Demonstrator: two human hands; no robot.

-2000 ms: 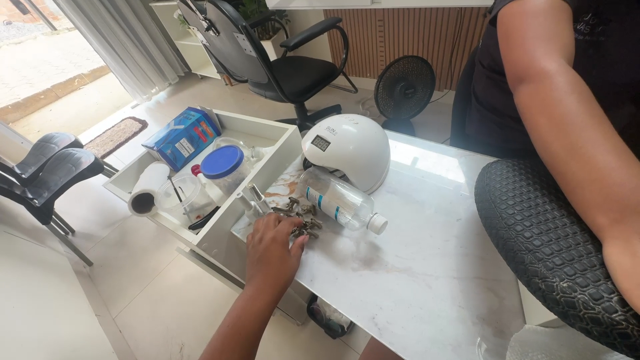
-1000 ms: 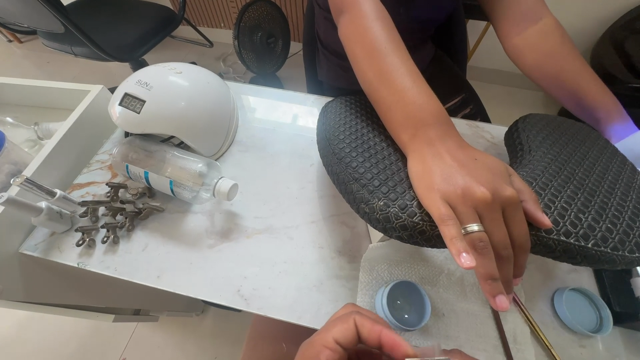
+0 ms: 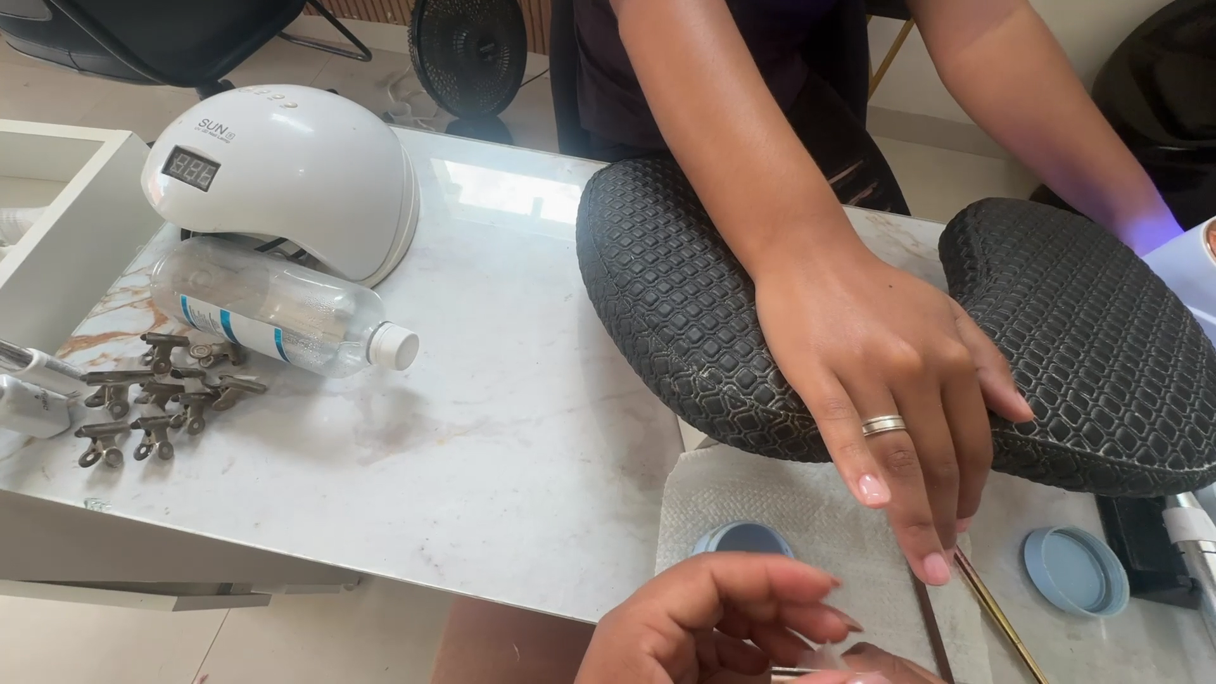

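Observation:
My left hand is at the bottom edge with its fingers curled. A small translucent piece lies between it and the fingertips of my right hand, mostly cut off by the frame; who grips it is unclear. Just behind is an open blue-grey jar on a paper towel, partly covered by my left hand. Another person's hand with a silver ring rests palm down over a black textured cushion. Below its fingertips lie a gold-coloured thin rod and a dark thin stick.
A white nail lamp, a clear plastic bottle on its side and several metal clips stand left on the marble-look table. An open drawer is at far left. A blue-grey lid and a handpiece lie right.
My left hand was by the metal clips two seconds ago and is now at the bottom centre, near my right fingertips. The view has swung to the right.

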